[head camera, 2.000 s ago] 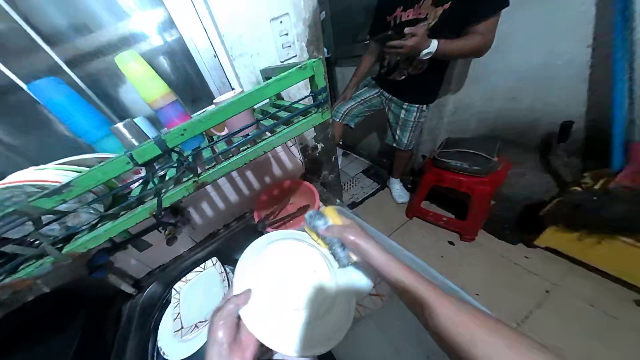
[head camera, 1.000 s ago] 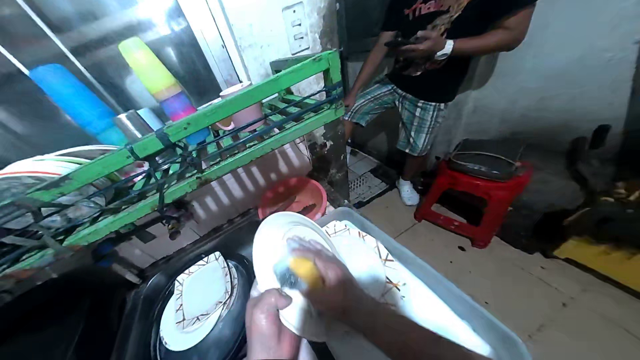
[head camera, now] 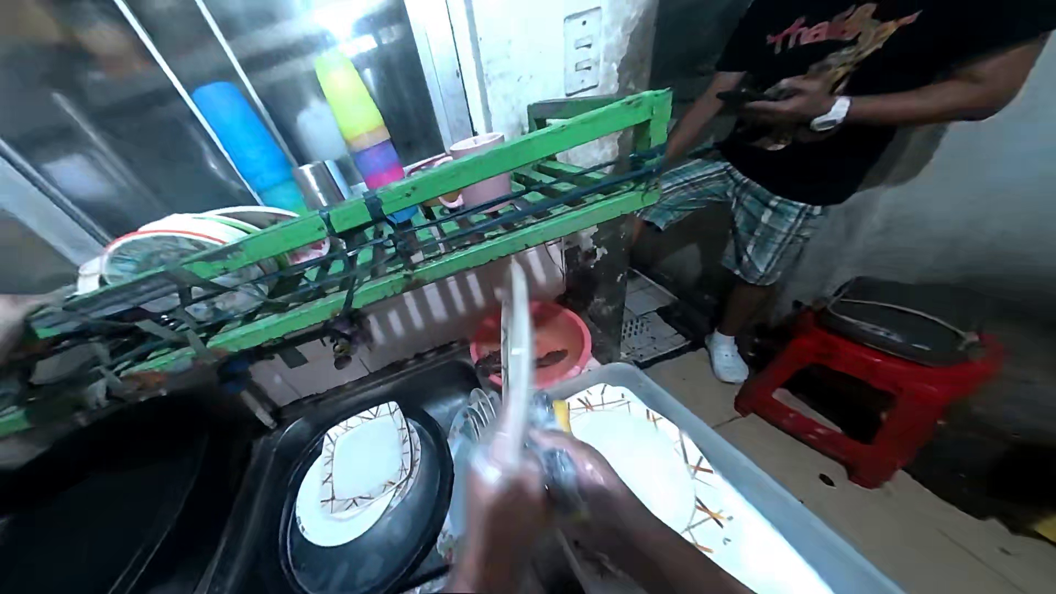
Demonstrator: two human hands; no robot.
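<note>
A white plate, blurred and seen nearly edge-on, stands upright in my left hand. My right hand is just right of it, closed on a yellow and grey sponge; whether the sponge touches the plate is hard to tell. A plastic tub at the right holds white plates with a brown line pattern. Patterned plates rest in a round black pan in the sink. Behind my hands, forks lie near the left side of the held plate.
Above the sink runs a green rack with plates, plastic cups and a pink mug. A pink basin sits behind the tub. A red stool and a standing person are at the right.
The held plate has turned from showing its face to nearly edge-on. My right hand with the sponge has moved off the plate's face to its right side.
</note>
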